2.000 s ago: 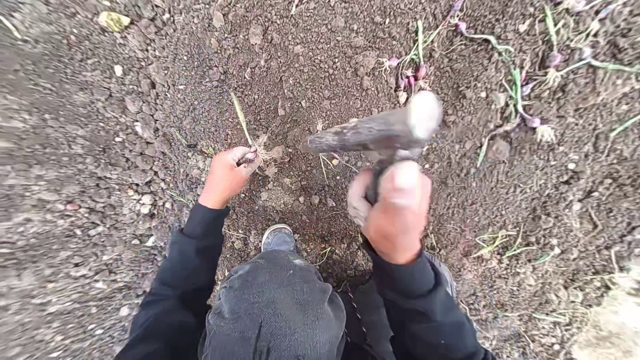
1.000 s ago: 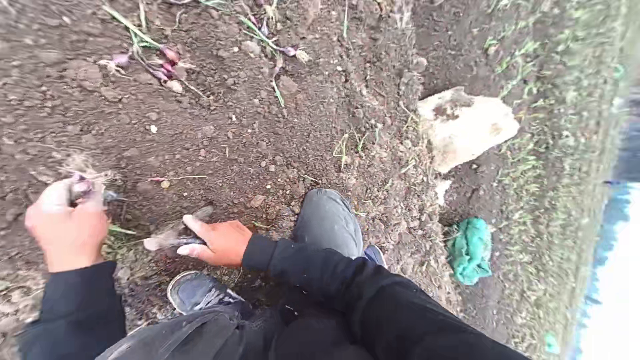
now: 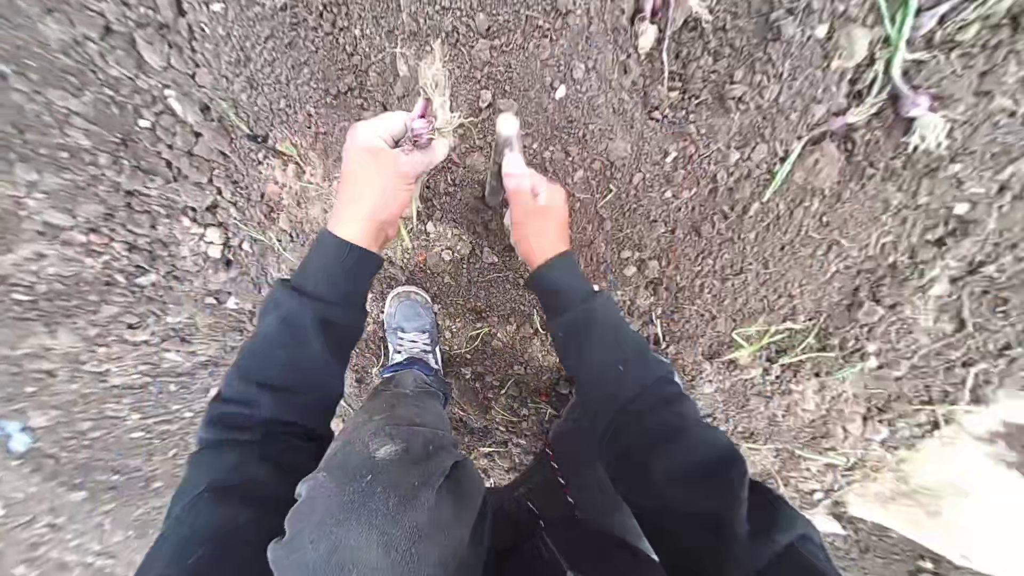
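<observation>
At upper centre my left hand point(image 3: 388, 164) is closed around small purple onion bulbs point(image 3: 421, 128), their pale dry roots pointing up and a few green-yellow leaves hanging below the fist. To its right, my right hand point(image 3: 538, 204) grips a short-handled hand tool point(image 3: 498, 164) with a dark, soil-coloured blade; blur hides its exact kind. The two hands are apart, both over bare soil. Pulled purple onions point(image 3: 916, 104) with green tops and roots lie on the ground at the upper right, and another bulb point(image 3: 646, 34) lies near the top edge.
My shoe point(image 3: 412, 328) stands on the soil below my left hand. Loose green leaves point(image 3: 776, 340) lie on the ground to the right. A large pale slab or sheet point(image 3: 944, 488) is at the lower right. Small stones and clods cover the soil.
The view has swung back left since one second ago. My right hand, low near the shoe then, is now raised beside my left hand, still holding the tool. The left still holds onions.
</observation>
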